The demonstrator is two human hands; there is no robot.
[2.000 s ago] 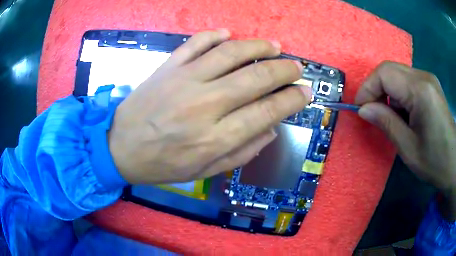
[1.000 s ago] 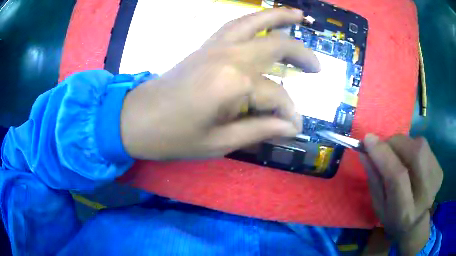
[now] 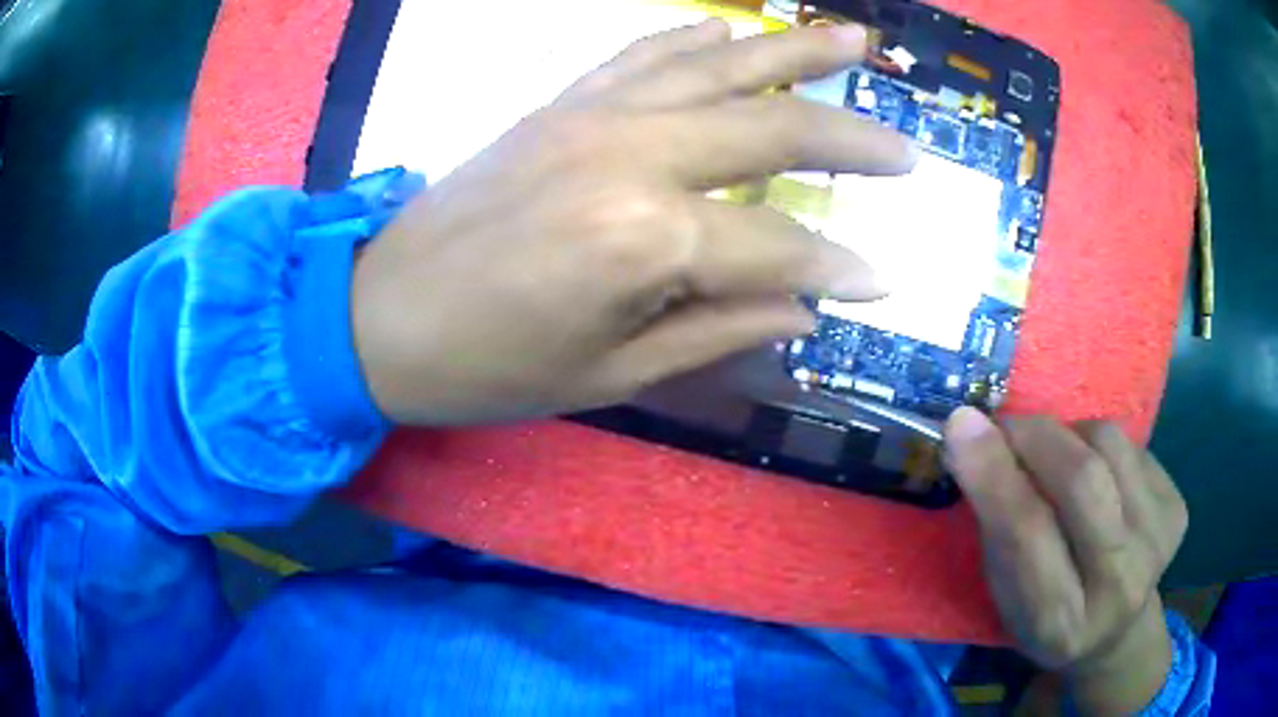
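The tablet assembly (image 3: pixel 701 437) lies insides up on the red foam pad (image 3: pixel 673 553). Its blue main board (image 3: pixel 876 350) is at the right end, with a shield cover (image 3: pixel 925 252) glaring white. My left hand (image 3: pixel 617 238) is spread over the middle of the tablet, fingertips over the shield cover and the board's left edge; it holds nothing that I can see. My right hand (image 3: pixel 1072 525) grips the silver tweezers (image 3: pixel 890 413) at the tablet's lower right corner. Their tips point left along the board's lower edge, near a white connector; contact cannot be told.
A thin tan stick (image 3: pixel 1204 238) lies on the dark green bench (image 3: pixel 1240 420) right of the pad. The camera module (image 3: pixel 1022 87) is at the tablet's upper right corner. My blue-clothed lap is below the pad.
Over two seconds, the pad and tablet have shifted up and right in view. The tweezers have moved from the upper right of the board to its lower edge. My left fingers have spread.
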